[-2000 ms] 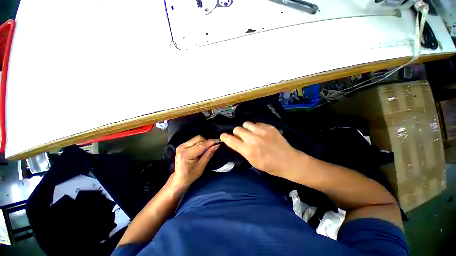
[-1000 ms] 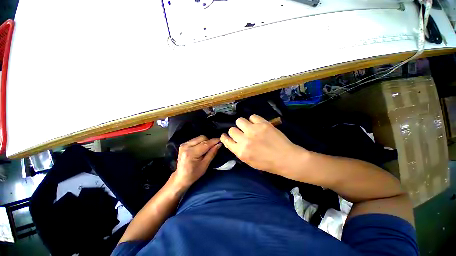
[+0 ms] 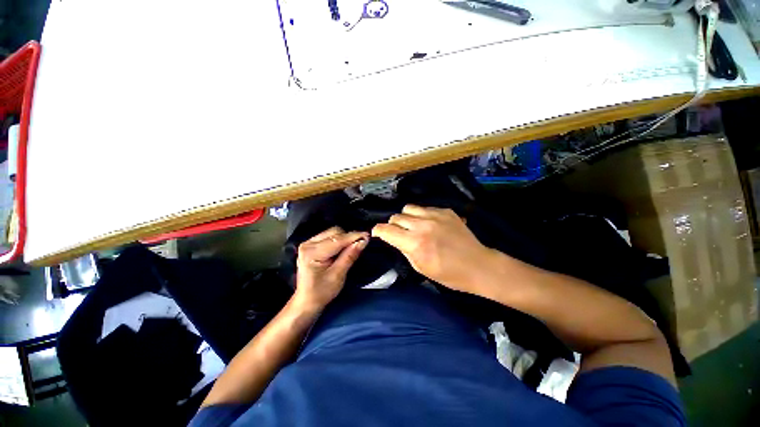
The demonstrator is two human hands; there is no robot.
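Note:
A black garment (image 3: 321, 215) lies bunched in my lap below the table edge, with a small white part (image 3: 384, 279) showing under my hands. My left hand (image 3: 327, 265) pinches the black cloth between thumb and fingertips. My right hand (image 3: 432, 243) pinches it just beside, with the fingertips of both hands almost touching. The exact edge or seam between the fingertips is too small and dark to tell.
The white table (image 3: 192, 117) spans the front, with a slim dark tool (image 3: 500, 10) on it. A red basket (image 3: 27, 142) is at left, and a black container (image 3: 125, 367) with black and white pieces below it. A blue bin (image 3: 521, 163), a cardboard box (image 3: 704, 242) and white cloth (image 3: 557, 379) are at right.
The view shifts slightly. My right hand was raised and turned a second ago, showing a small brownish thing beyond its fingers; now it is lower and flatter. My left hand keeps its pinch.

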